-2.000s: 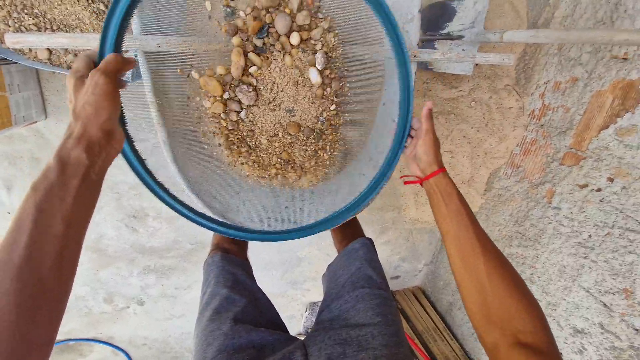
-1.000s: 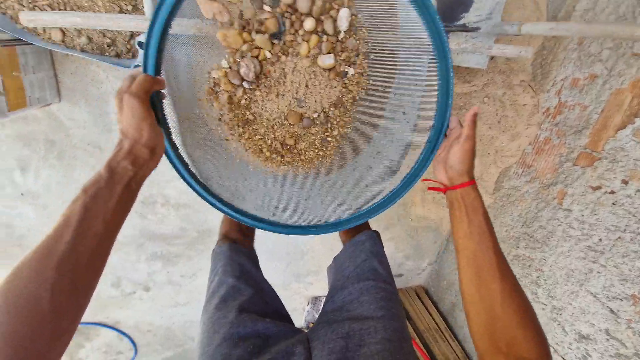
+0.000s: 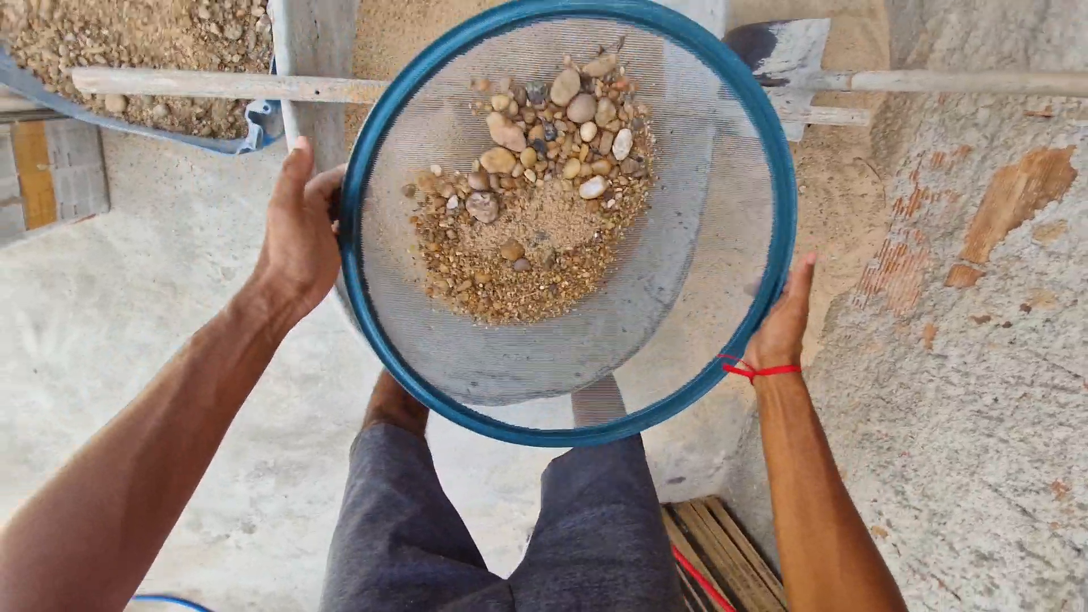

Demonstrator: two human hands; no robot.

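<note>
A round sieve with a blue rim point(image 3: 568, 437) and fine mesh is held up in front of my legs. Pebbles and coarse sand point(image 3: 544, 195) lie on its mesh, left of the middle and toward the top. My left hand point(image 3: 297, 229) grips the rim at its left side, the fingers partly hidden behind it. At the lower right of the rim, my right hand point(image 3: 782, 319), with a red string at the wrist, holds the sieve; its thumb points up and its other fingers are mostly hidden. Through the mesh shows a grey container point(image 3: 319, 51) underneath.
A wooden bar point(image 3: 229, 86) passes beneath the sieve. A shovel point(image 3: 786, 64) lies at the upper right by a rough wall point(image 3: 977, 408). Gravelly sand fills a blue-edged container point(image 3: 191, 143) at the upper left, above a taped box point(image 3: 55, 174). Wooden slats point(image 3: 722, 544) lie low right.
The sieve sits lower in view, showing more of its upper rim, and the stones on it have shifted slightly. The view itself has moved somewhat.
</note>
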